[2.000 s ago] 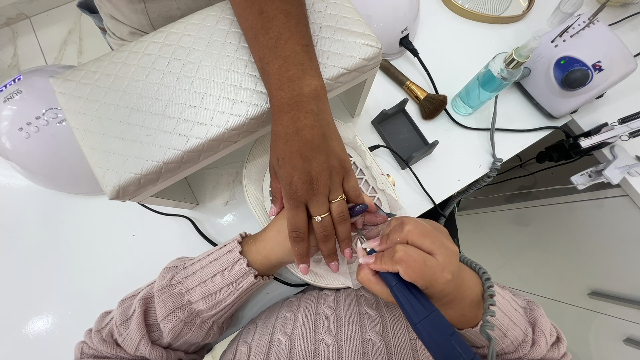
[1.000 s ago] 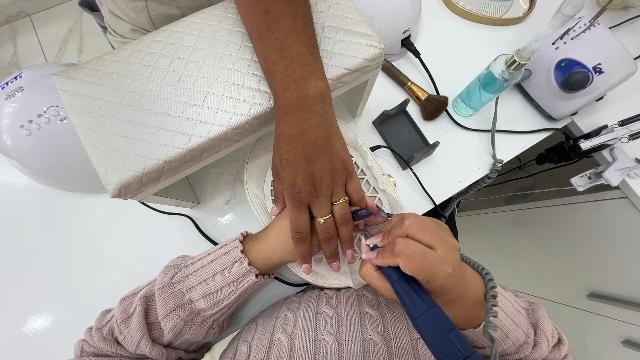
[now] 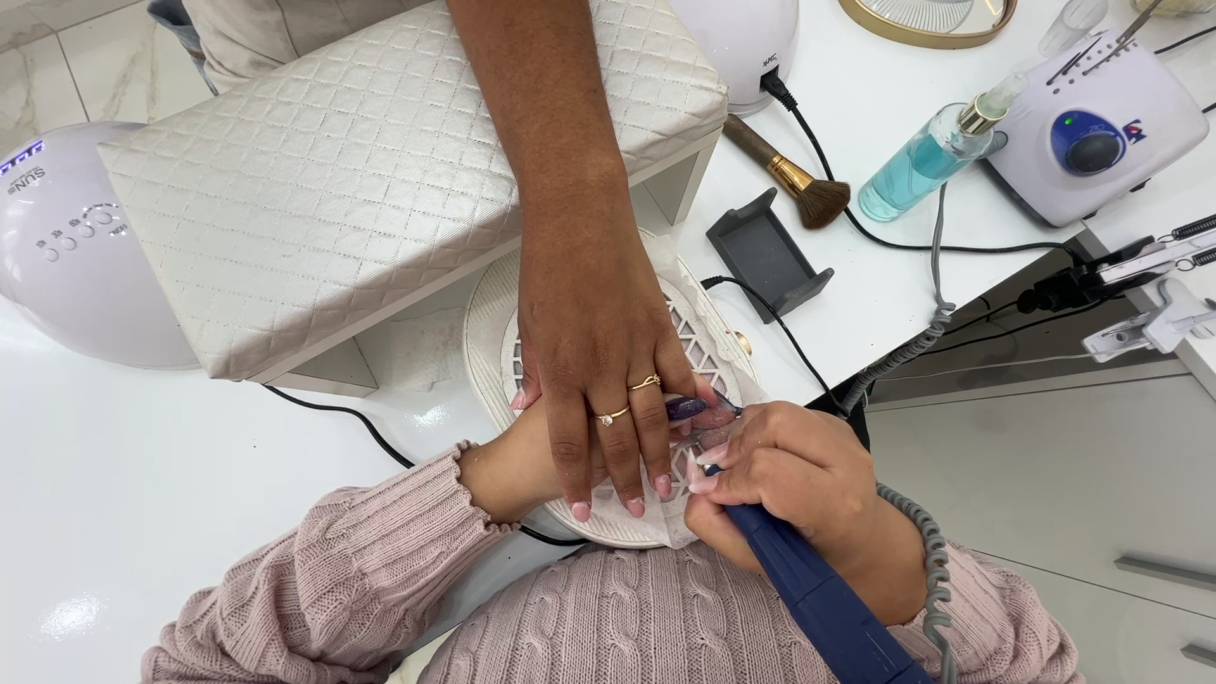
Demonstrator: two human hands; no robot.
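My right hand (image 3: 807, 475) grips a dark blue nail drill handpiece (image 3: 807, 589), its tip near a fingertip of the other person's hand (image 3: 598, 351). That hand wears two gold rings and lies palm down over my left hand (image 3: 522, 465). My left hand is mostly hidden beneath it and holds its finger near a dark purple nail. Both are above a white nail dust collector (image 3: 489, 323) with a lattice grille. A thin white sheet (image 3: 665, 513) lies on the collector, and fine dust shows around the fingers. A grey coiled cord (image 3: 926, 541) runs around my right wrist.
A quilted white armrest (image 3: 380, 171) stands under the person's forearm. Nail lamps (image 3: 85, 256) are left and behind. To the right are a grey holder (image 3: 769, 256), a brush (image 3: 784, 171), a spray bottle of blue liquid (image 3: 921, 161), the drill's control box (image 3: 1092, 133) and black cables.
The other person's hand and my hands stay in nearly the same place. My right hand, with the handpiece, has shifted only slightly.
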